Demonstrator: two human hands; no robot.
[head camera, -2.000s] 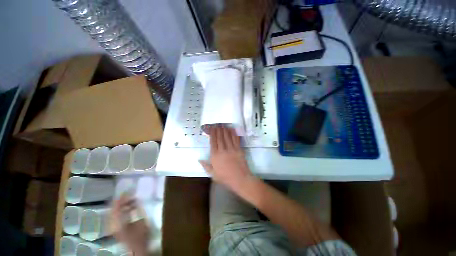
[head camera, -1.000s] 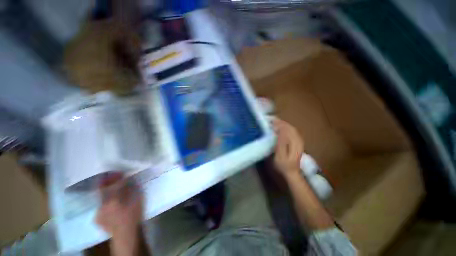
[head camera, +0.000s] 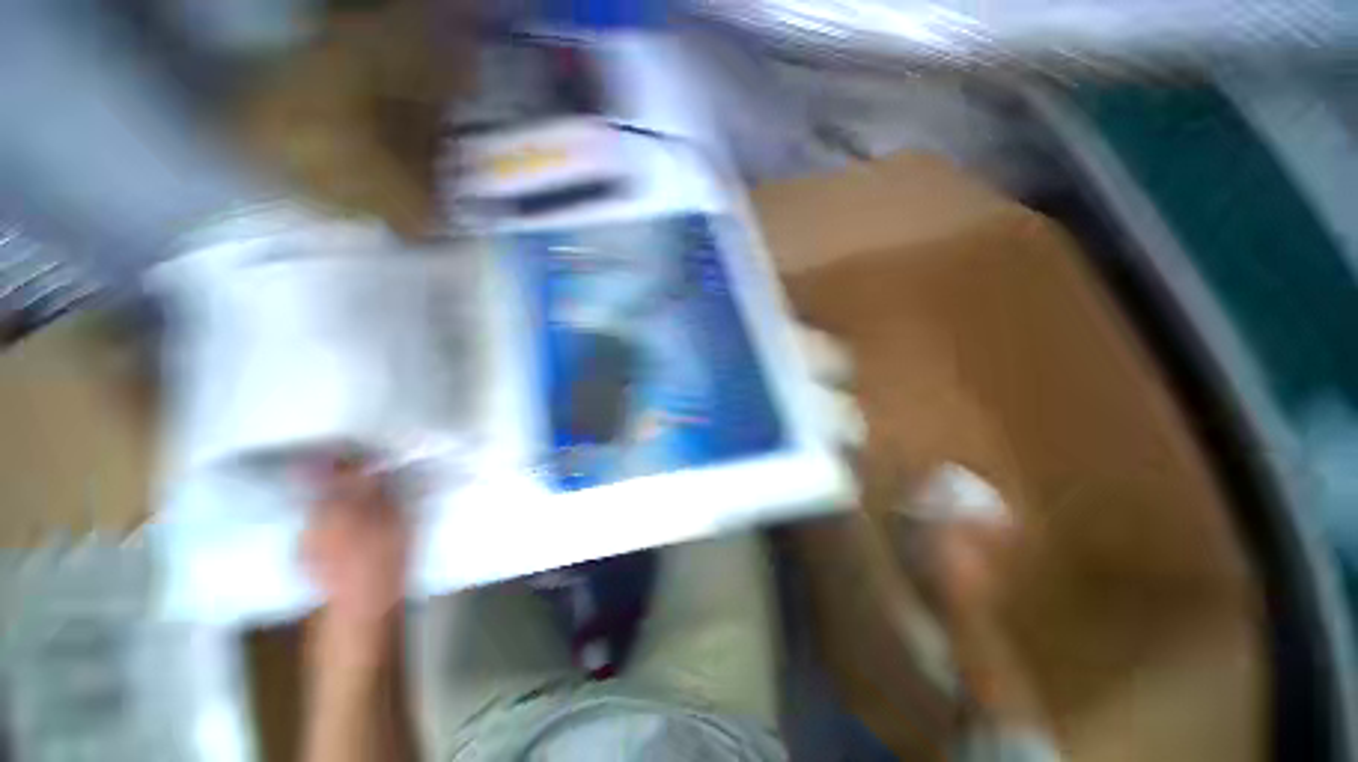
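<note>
The picture is strongly blurred. A white housing lies on the white machine table, its dark-edged open end towards me. My left hand is at that open end; blur hides whether its fingers grip the housing. My right hand reaches into the right carton. Its fingertips are at a white rounded piece, which looks like a housing end. I cannot tell whether they hold it.
A blue mouse mat with a dark mouse lies right of the housing. A white-and-black box stands behind it. A brown block is at the back left. White housings show at lower left. A green-topped bench runs along the right.
Since two seconds ago the view has swung right, to the right carton. My left hand went from the left housings to the housing on the table; my right hand went from there into the right carton.
</note>
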